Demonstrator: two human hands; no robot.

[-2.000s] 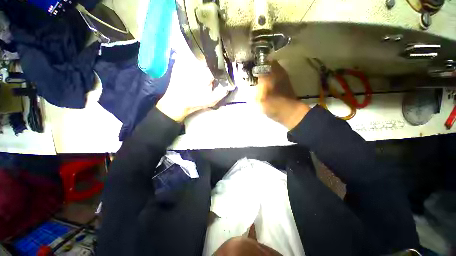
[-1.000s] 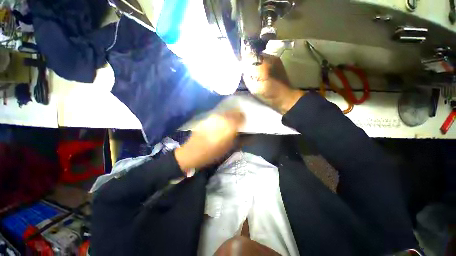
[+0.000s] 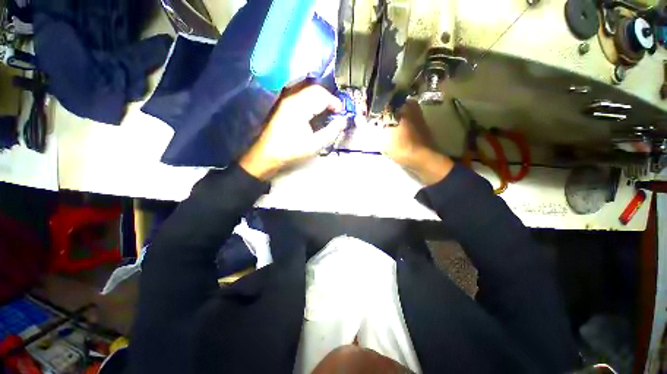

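A shiny navy panel (image 3: 219,117) lies on the white table left of the sewing machine and runs under the light-blue lamp (image 3: 281,44) to the needle area. My left hand (image 3: 296,131) grips the panel's bunched edge just left of the presser foot (image 3: 382,117); the cloth there looks bright blue in the glare. My right hand (image 3: 411,139) is right of the presser foot, its fingertips partly hidden under the machine head and washed out, so its hold cannot be told.
Scissors with orange-red handles (image 3: 505,157) lie right of my right hand, under the machine arm (image 3: 526,66). A grey disc (image 3: 591,188) and a small red tool (image 3: 632,207) are at the right. A dark cloth pile (image 3: 88,66) is far left. A red stool (image 3: 84,237) stands below left.
My left hand has moved up from the table's front edge to the needle area and taken hold of the panel. The panel has shifted up beside the lamp. The right hand remains by the needle.
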